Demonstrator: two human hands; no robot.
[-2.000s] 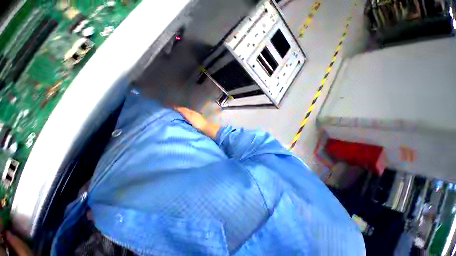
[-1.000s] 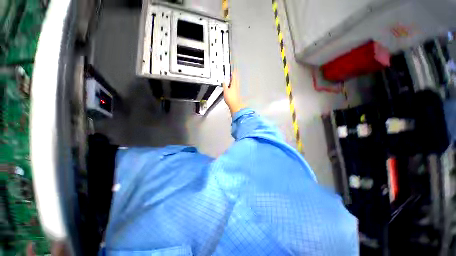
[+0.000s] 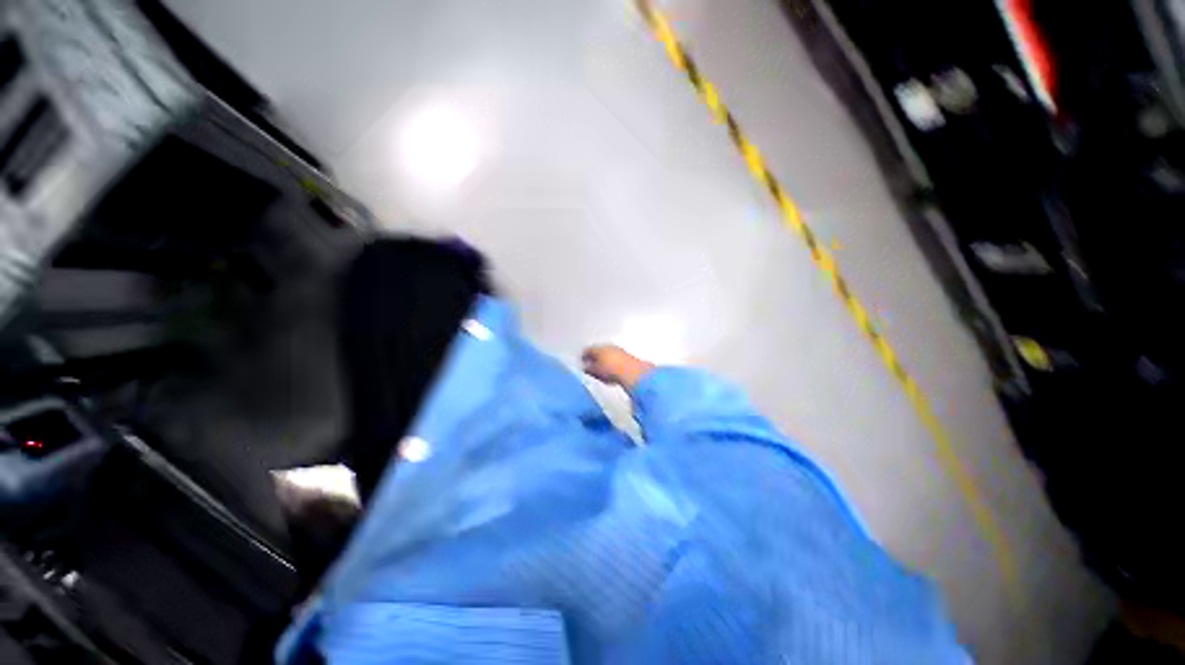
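Observation:
My right hand (image 3: pixel 616 365) is small and blurred at the end of its blue sleeve, above the grey floor (image 3: pixel 559 247). Its fingers look bent, but I cannot tell whether they hold anything. My left hand cannot be made out. The front of my blue smock (image 3: pixel 559 520) fills the lower middle, with a dark trouser leg (image 3: pixel 400 344) beside it. A blurred pale thing (image 3: pixel 316 486) shows at the smock's left edge; I cannot tell what it is.
A grey-white metal rack (image 3: pixel 111 111) stands at the upper left. Below it is a dark device with a red light (image 3: pixel 39 448). Yellow-black tape (image 3: pixel 832 266) crosses the floor diagonally. Dark shelving or equipment with pale labels (image 3: pixel 1014 257) lines the right side.
The view has swung and moved forward. The green boards and white rail have left the picture at the left. The rack has shifted to the upper left; my right hand is now lower, away from it.

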